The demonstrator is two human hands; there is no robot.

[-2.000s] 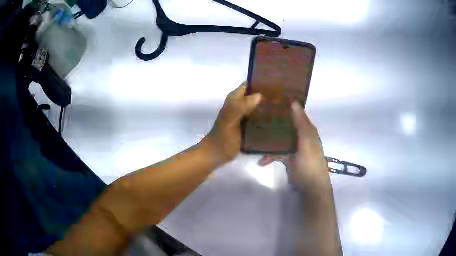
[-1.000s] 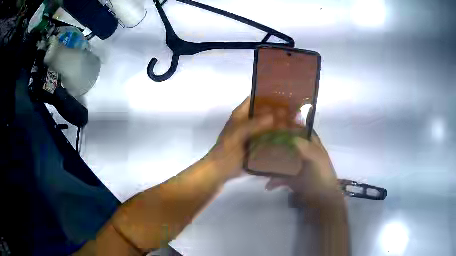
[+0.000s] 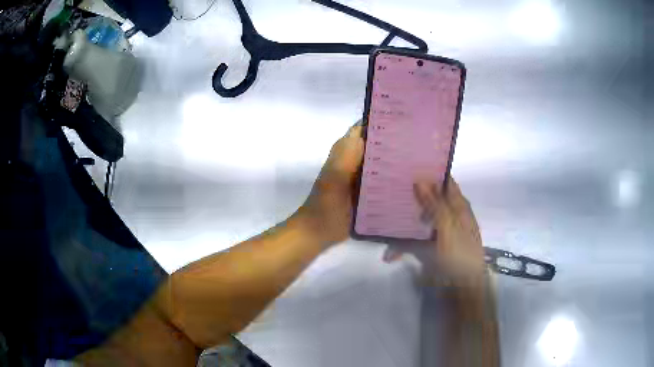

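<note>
A smartphone (image 3: pixel 405 143) with a black edge and a lit pink screen is held upright above the white table. My left hand (image 3: pixel 337 186) grips its left edge, with most of its fingers hidden behind the phone. My right hand (image 3: pixel 455 222) is at the lower right edge, blurred, with a finger or thumb over the lower screen. Fingertips show just below the phone. The screen text is too small to read.
A black hanger (image 3: pixel 308 49) lies on the white table (image 3: pixel 574 129) behind the phone. A narrow dark looped object (image 3: pixel 523 265) lies right of my right hand. A whitish rounded item (image 3: pixel 107 72) and dark items are at the upper left, dark cloth (image 3: pixel 79 229) at the left.
The phone screen has turned from dim reddish brown to bright pink with lines of text. Over the last second the phone, hands and hanger have shifted slightly up in the view.
</note>
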